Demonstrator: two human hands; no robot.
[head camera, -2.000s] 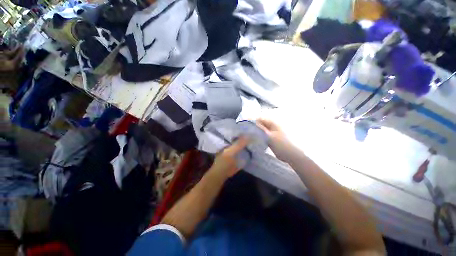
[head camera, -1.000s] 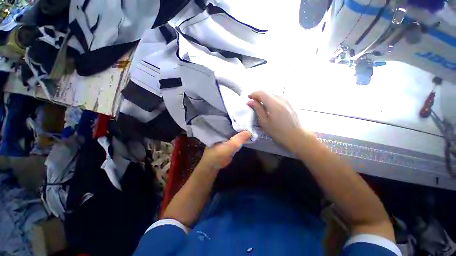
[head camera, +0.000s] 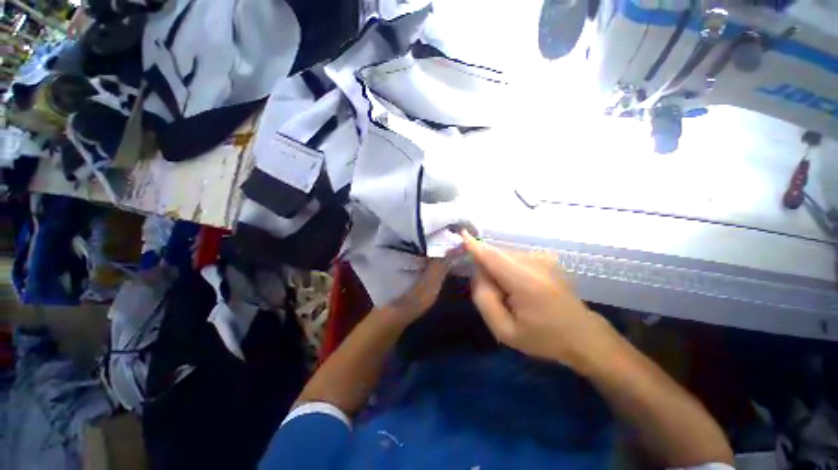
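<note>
A pale grey-white garment piece (head camera: 390, 179) with thin black lines lies over the table's front edge, left of the sewing machine. My left hand (head camera: 424, 286) holds its lower edge from below, at the table edge. My right hand (head camera: 526, 298) has thumb and forefinger together at the same corner of cloth, touching or close to my left fingers. The left fingertips are partly hidden by cloth and blurred.
The white sewing machine head (head camera: 735, 64) stands at upper right in bright glare. A red-handled tool (head camera: 797, 183) lies at far right beside dark scissors. Black and pale work pieces (head camera: 220, 55) are heaped at left. A red crate edge (head camera: 347, 307) is below the table.
My right hand has moved down and slightly right to the table's front edge. The cloth's corner has come closer to the edge, and my left hand has shifted slightly.
</note>
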